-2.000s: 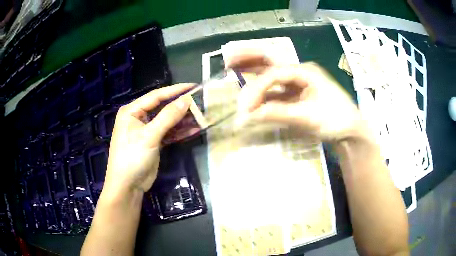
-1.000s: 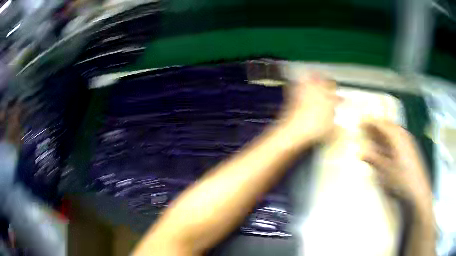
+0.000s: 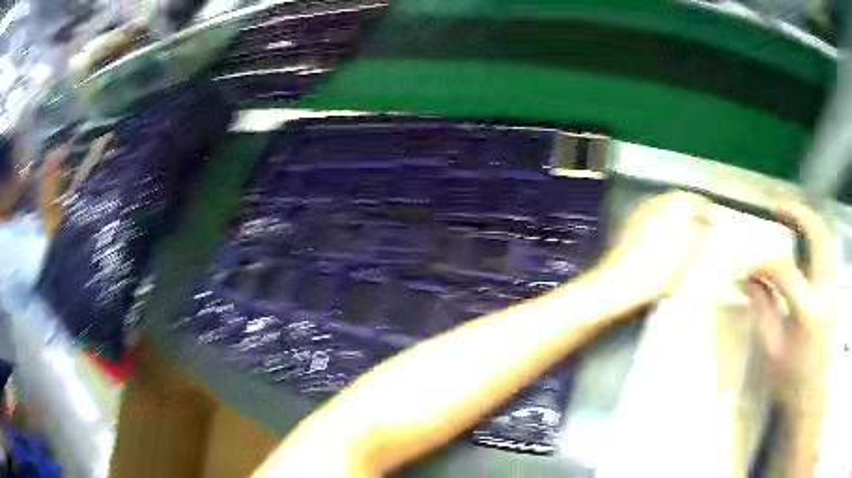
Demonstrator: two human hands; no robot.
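Note:
The image is motion-blurred. The dark purple blister tray with rows of housings lies flat in the middle. A housing with a pale outline sits at its upper right corner. The white, partly tan adhesive sheet stack lies to the right of the tray. My left hand is over the upper left part of the stack. My right hand is at the stack's upper right, fingers bent. Whether either hand holds a sheet or piece is too blurred to tell.
The green conveyor belt and its pale edge rail run behind the tray. Glossy black stacked trays stand at the left, with another person's hand beside them. A brown cardboard box is at lower left.
The view has swung left. The housing held in my left hand two seconds ago is gone from it, and a pale-outlined housing now shows at the tray's upper right corner. Both hands are at the sheet stack.

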